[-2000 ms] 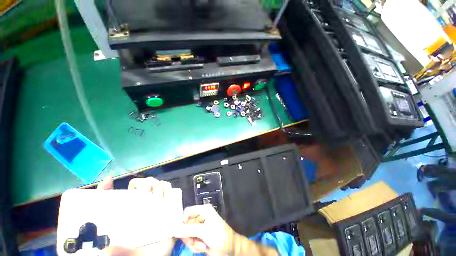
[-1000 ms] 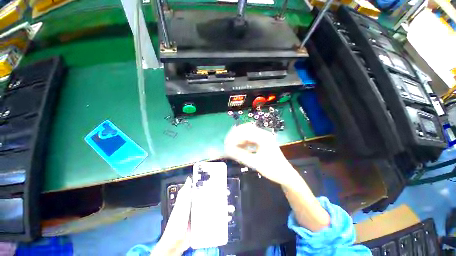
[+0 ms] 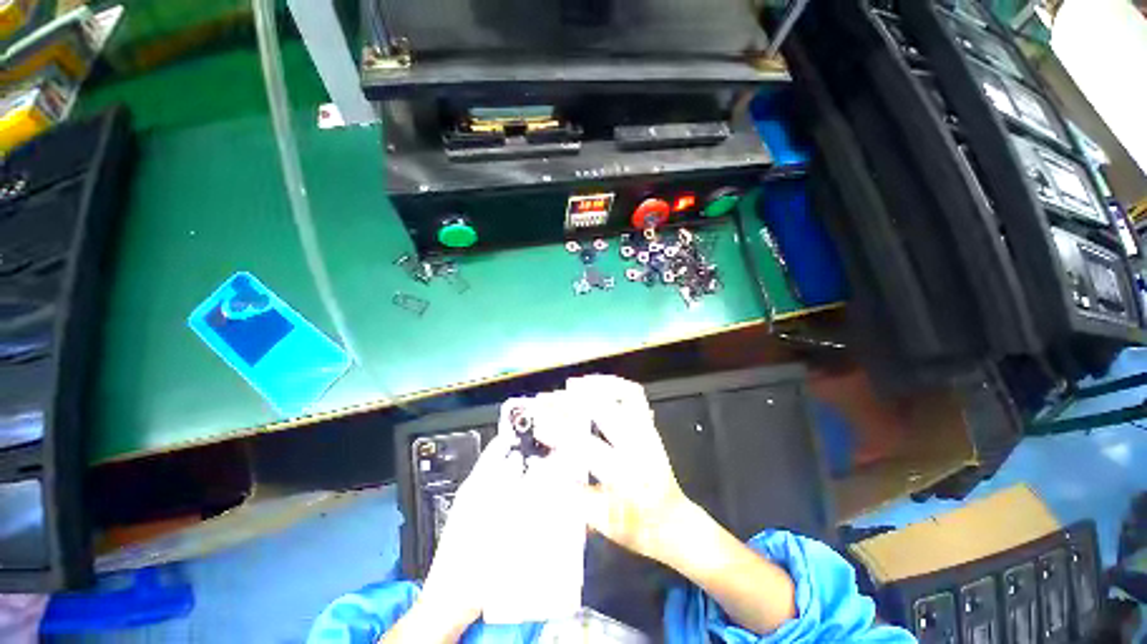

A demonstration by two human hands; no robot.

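A white back cover [image 3: 541, 554] is held upright over the lap tray [image 3: 755, 440]. Its dark camera cluster is at the top. My left hand [image 3: 476, 503] grips the cover along its left side. My right hand [image 3: 629, 466] is at the cover's upper right, fingers bent beside the camera cluster. Glare hides its fingertips, so I cannot tell whether they hold a small part. A dark phone body [image 3: 443, 472] lies in the tray's left slot, partly behind my left hand.
The black press [image 3: 528, 176] stands at the back of the green bench [image 3: 164, 377]. Loose lens parts [image 3: 667, 262] and thin black frames [image 3: 410, 302] lie before it. A blue template [image 3: 267, 342] lies left. Stacked trays [image 3: 931, 189] stand right, another black tray [image 3: 76, 315] left.
My right hand has moved from the loose parts at the bench edge back to the top of the cover. My left hand still holds the cover, which was earlier held sideways.
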